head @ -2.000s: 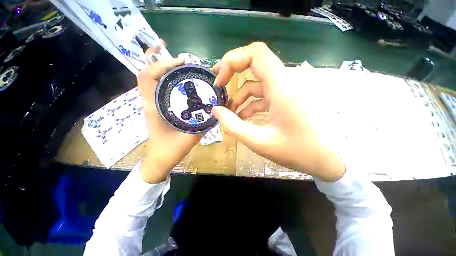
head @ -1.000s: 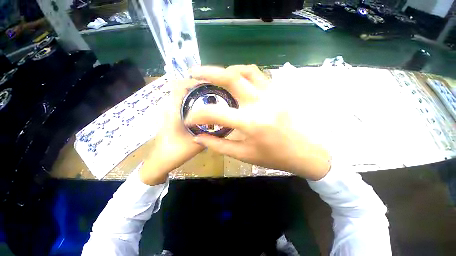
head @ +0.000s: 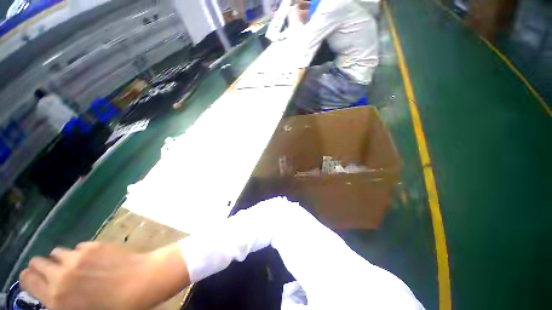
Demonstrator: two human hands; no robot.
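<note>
The black cylindrical housing (head: 19,299) shows only in part at the bottom left corner, cut off by the picture's edge. A bit of its rim and a white and dark area inside show. My right hand (head: 91,275) is over it with the fingers bent, and hides most of it. Whether the fingers grip anything is hidden. My left hand is not in view. The brown board of the bench (head: 136,233) shows beside my right wrist.
White sheets (head: 209,142) lie along the bench. The green conveyor (head: 100,172) runs beyond it. An open cardboard carton (head: 339,200) with white scraps stands right of the bench. A seated person (head: 351,42) is behind it. Yellow lines (head: 423,163) mark the green floor.
The view has swung to the right, bringing in the carton, person and floor. The housing and my right hand now sit at the lower left. My left hand has left the picture.
</note>
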